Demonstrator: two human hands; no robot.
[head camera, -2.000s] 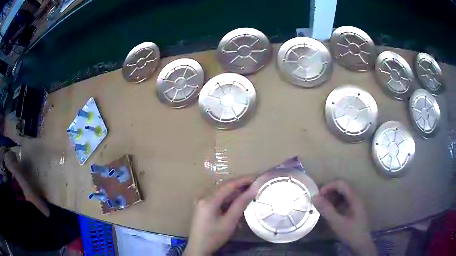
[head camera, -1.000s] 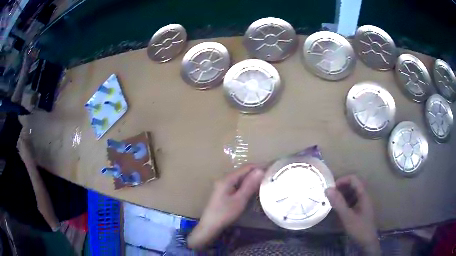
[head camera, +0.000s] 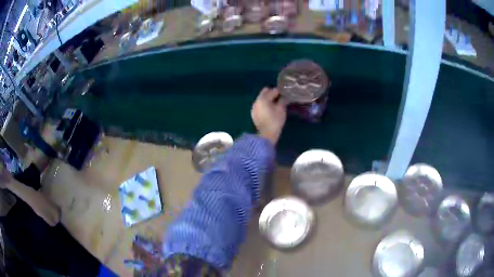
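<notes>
My left hand (head camera: 269, 114), at the end of a striped blue sleeve, reaches far forward over the dark green conveyor. Its fingers are at the left edge of a round, coppery spoked metal disc (head camera: 303, 81) and hold it. A dark, reddish, shiny piece (head camera: 312, 110) shows below the disc; blur hides what it is. My right hand is out of the picture. Several silvery discs lie on the brown bench, one near the middle (head camera: 286, 222) and one further back (head camera: 318, 174).
A white post (head camera: 417, 92) rises at the right of the conveyor (head camera: 179, 86). A white pad (head camera: 130, 212) with blue and yellow pieces lies on the bench at the left. A person's arm (head camera: 33, 199) shows at the far left. More discs lie on the bench beyond the conveyor.
The view has tilted up and forward. My left hand has moved from the near edge of the bench out over the conveyor with a disc. My right hand has left the picture.
</notes>
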